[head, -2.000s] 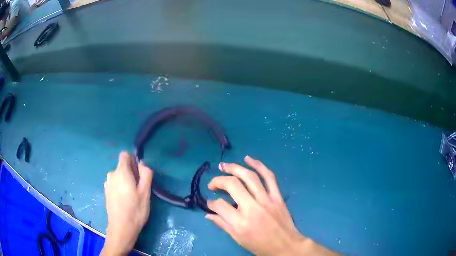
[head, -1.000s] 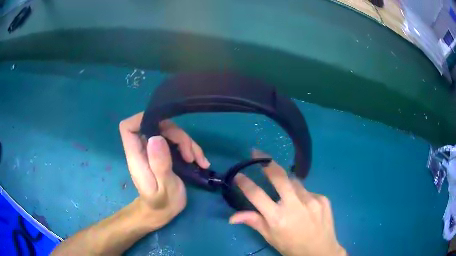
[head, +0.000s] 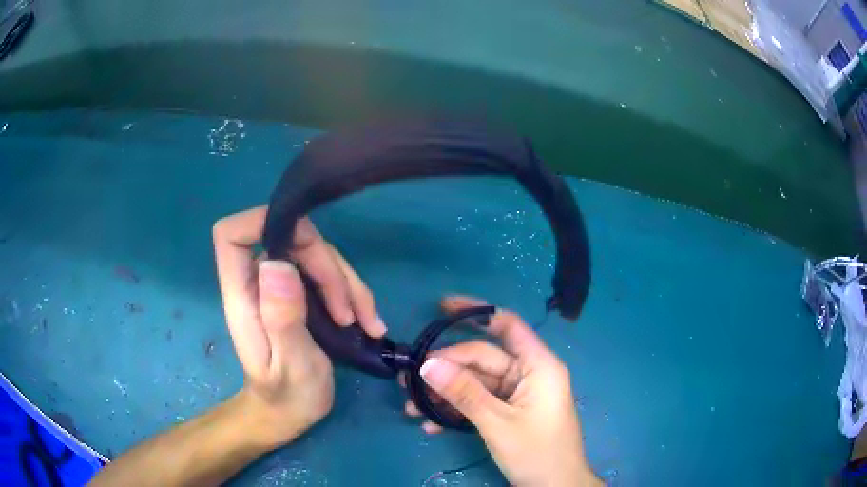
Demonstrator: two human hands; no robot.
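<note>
A black padded headband [head: 428,157] arcs above the bench, its free end at the right with a thin wire. My left hand [head: 285,328] holds its left side, thumb on top and fingers inside the arc. A glossy black yoke [head: 428,366] meets the headband's lower end at a short narrow joint. My right hand [head: 504,385] grips the yoke, thumb on its inner side and fingers around and behind it. A thin dark wire [head: 461,469] shows below my right hand on the bench.
A blue plastic bin [head: 38,447] with a black part is at lower left. A small clear bag [head: 822,300] and a white cloth-like item [head: 851,380] lie at the right edge. A green conveyor belt [head: 665,181] runs beyond the bench. A dark part [head: 14,36] lies at far upper left.
The headband has come off the bench and closer to me. My left hand has shifted its hold along it. My right hand has closed on the yoke, its thumb now over it.
</note>
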